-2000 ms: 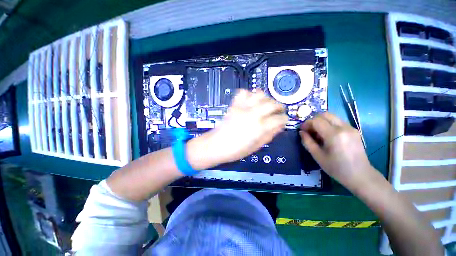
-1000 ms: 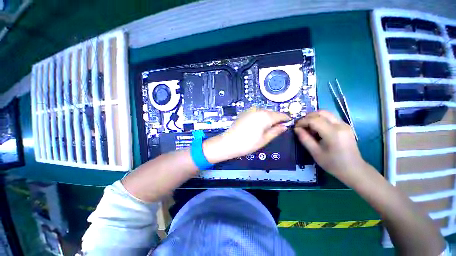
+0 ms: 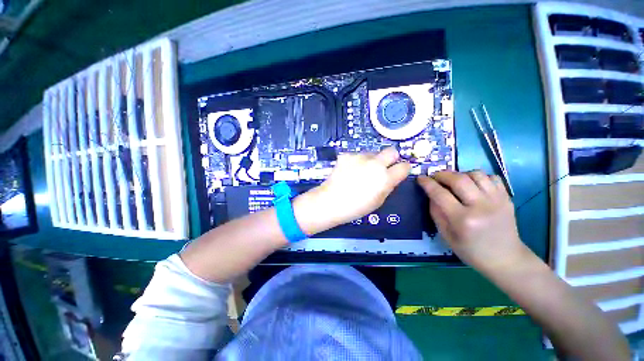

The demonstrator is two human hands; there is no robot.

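Note:
An open laptop base lies in front of me, with its mainboard between two round fans and a black battery pack below. My left hand, with a blue wrist strap, reaches over the battery to the board's lower edge near the right fan. Its fingertips are bent together there; whether they hold anything cannot be told. My right hand rests at the battery's upper right corner, fingertips at the board's edge. Any small part under its fingers is hidden.
Tweezers lie right of the laptop. A white compartment tray with narrow dark parts stands on the left. Another tray with black parts stands on the right, and a thin wire runs from it towards my right hand. A black mat lies beneath the laptop.
My fingertips were close together at the board's edge and are now a little apart. My right hand has flattened down onto the laptop's right side. The view has shifted slightly.

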